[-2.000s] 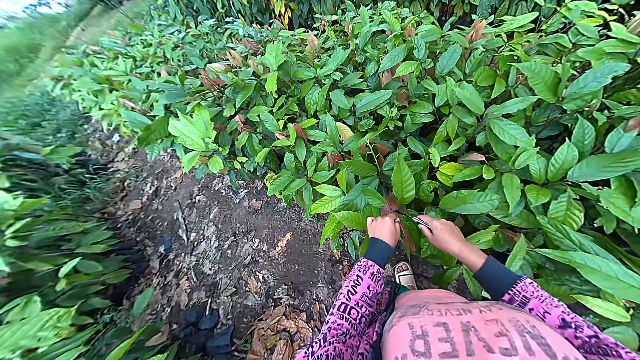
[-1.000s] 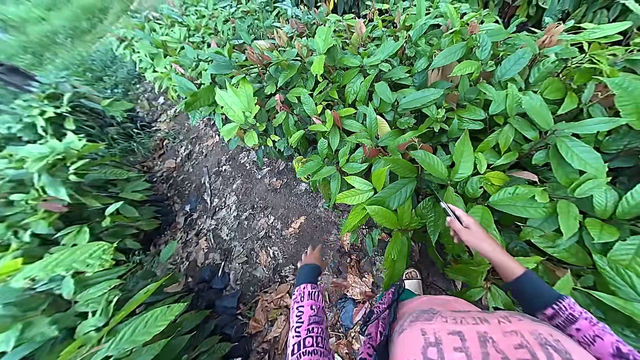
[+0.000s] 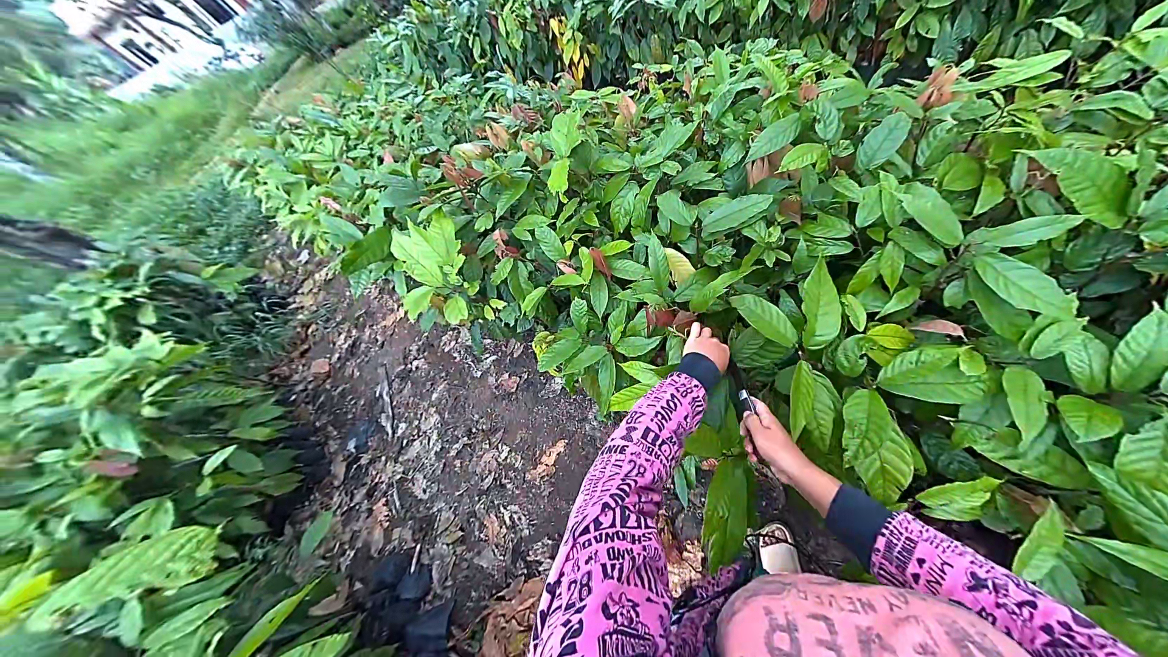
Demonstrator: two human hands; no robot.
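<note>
Pink sleeves with black print and dark cuffs cover both my arms. My left hand (image 3: 707, 348) reaches in among the leafy seedlings (image 3: 766, 319), its fingers closed together at a thin stem; the exact grip is partly hidden by the hand. Just below and to the right, my right hand (image 3: 769, 440) is closed around the handle of a slim dark cutting tool (image 3: 746, 400), which looks like a knife or pruning shears. The tool points up toward my left hand, and its tip lies against the foliage. A large green leaf (image 3: 727, 513) hangs beneath my right hand.
A dirt path (image 3: 456, 429) strewn with dry leaves runs along the left of the seedlings. More leafy plants (image 3: 137, 456) grow across it, with black plastic bags (image 3: 406, 593) at their base. My sandaled foot (image 3: 776, 547) is below my hands. Grass and a pale building lie at upper left.
My left hand was low over the path one second ago and has moved up into the foliage. My right hand has moved closer to it, still holding the tool.
</note>
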